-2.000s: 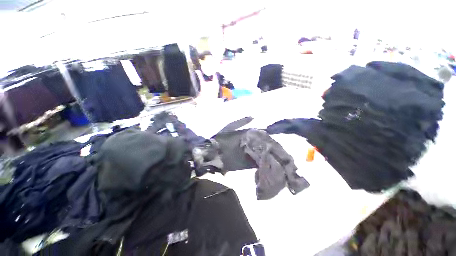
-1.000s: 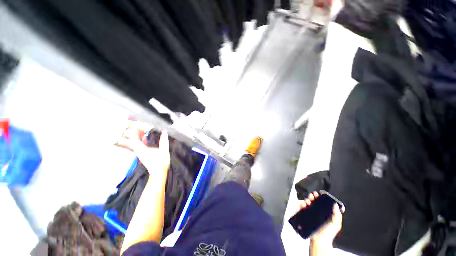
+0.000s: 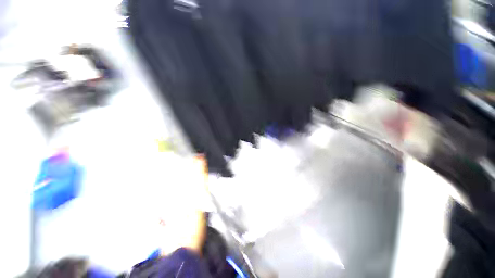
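Note:
The view is strongly blurred. Long dark garments (image 3: 282, 65) hang in a dense row across the upper middle, their lower edges ragged against the bright floor. My left arm shows at the lower left centre, rising from a dark blue sleeve (image 3: 182, 263). My left hand (image 3: 200, 201) is washed out by glare, with only an orange-toned edge clear; its fingers and anything in them cannot be made out. My right hand is out of the picture.
A white table edge (image 3: 420, 217) runs down the right, with dark garments (image 3: 472, 250) on it. A blue item (image 3: 57, 182) and a blurred grey-black heap (image 3: 76, 87) lie at left. A brown heap (image 3: 65, 269) and blue crate edge (image 3: 236, 266) show at the bottom.
The view has swung up towards the hanging garments. My right hand with the dark phone has left the picture. My left hand has dropped lower and blurred; my shoes are out of view.

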